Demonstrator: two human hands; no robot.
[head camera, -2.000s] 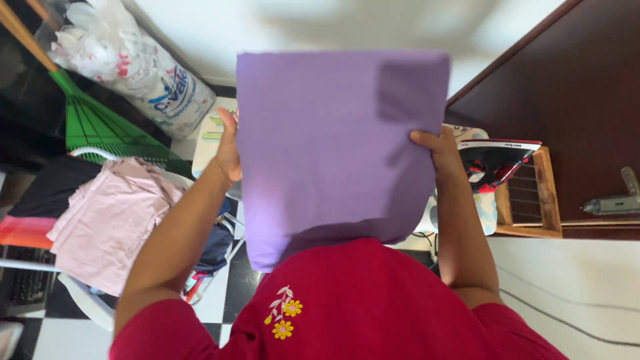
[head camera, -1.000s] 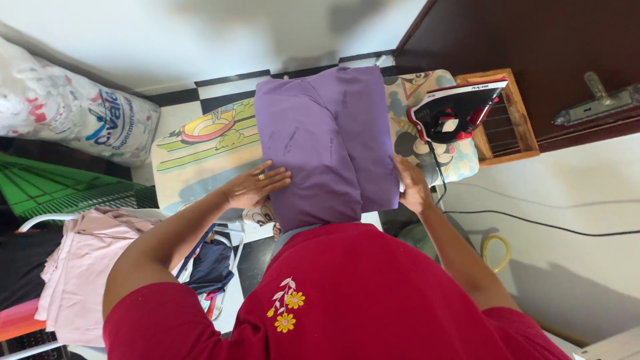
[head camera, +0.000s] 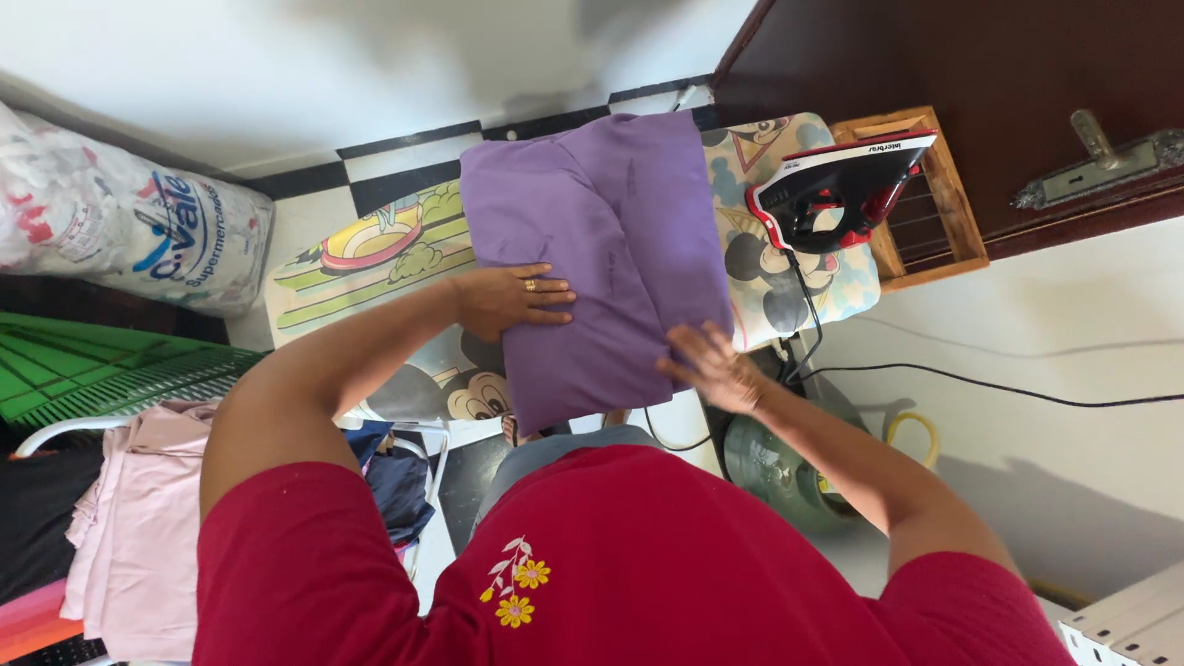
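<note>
A folded purple cloth (head camera: 601, 213) lies across the ironing board with a cartoon-print cover (head camera: 425, 250), its lower edge hanging over the near side. My left hand (head camera: 518, 301) rests flat on the cloth's left part, fingers spread, a ring on one finger. At the cloth's lower right, my right hand (head camera: 717, 365) is slightly blurred, fingers apart over the fabric. Neither hand grips anything. To the right, a black, red and white clothes iron (head camera: 837, 194) stands at the board's right end, its cord running down.
A wooden rack (head camera: 962, 213) adjoins the board's right end, by a dark door with a metal handle (head camera: 1096, 166). A stuffed plastic bag (head camera: 185, 231), a green rake (head camera: 111, 370) and folded pink clothes (head camera: 148, 527) are at left. The black cord (head camera: 953, 375) runs right, above a greenish jug (head camera: 777, 462).
The purple cloth, held up between both hands two seconds ago, now lies on the board. My left hand has moved onto it, and my right hand has come in over its lower right.
</note>
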